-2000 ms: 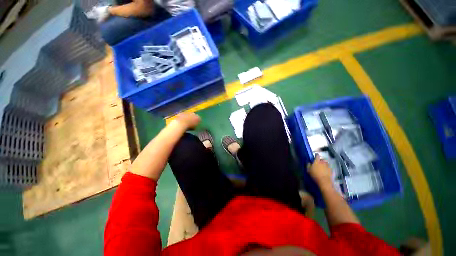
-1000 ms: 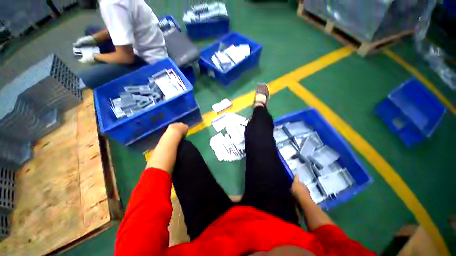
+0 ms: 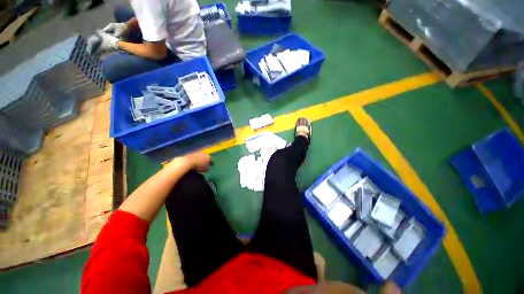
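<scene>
The right-hand blue plastic crate (image 3: 426, 243) stands on the green floor beside my right leg, with silver sheet-metal parts (image 3: 368, 240) lying in it at mixed angles. My right hand (image 3: 390, 287) is at the crate's near corner, mostly cut off by the bottom edge; its fingers do not show clearly. My left hand (image 3: 199, 162) rests on my left knee, away from the parts, with its fingers blurred. A pile of pale plates (image 3: 253, 171) lies on the floor by my right leg. A single plate (image 3: 261, 121) lies apart by the yellow line.
A raised blue crate (image 3: 184, 128) with jumbled silver parts stands ahead left. A person in pale gloves (image 3: 115, 37) sits behind it. Stacked parts (image 3: 34, 86) stand on a plywood-topped pallet (image 3: 63, 195) at left. More blue crates (image 3: 287, 80) stand ahead; another (image 3: 500, 166) is at far right.
The right crate has turned and stands further from my leg. My right hand has moved back to its near corner. My right foot has moved forward. The view has shifted, and my left hand remains at my knee.
</scene>
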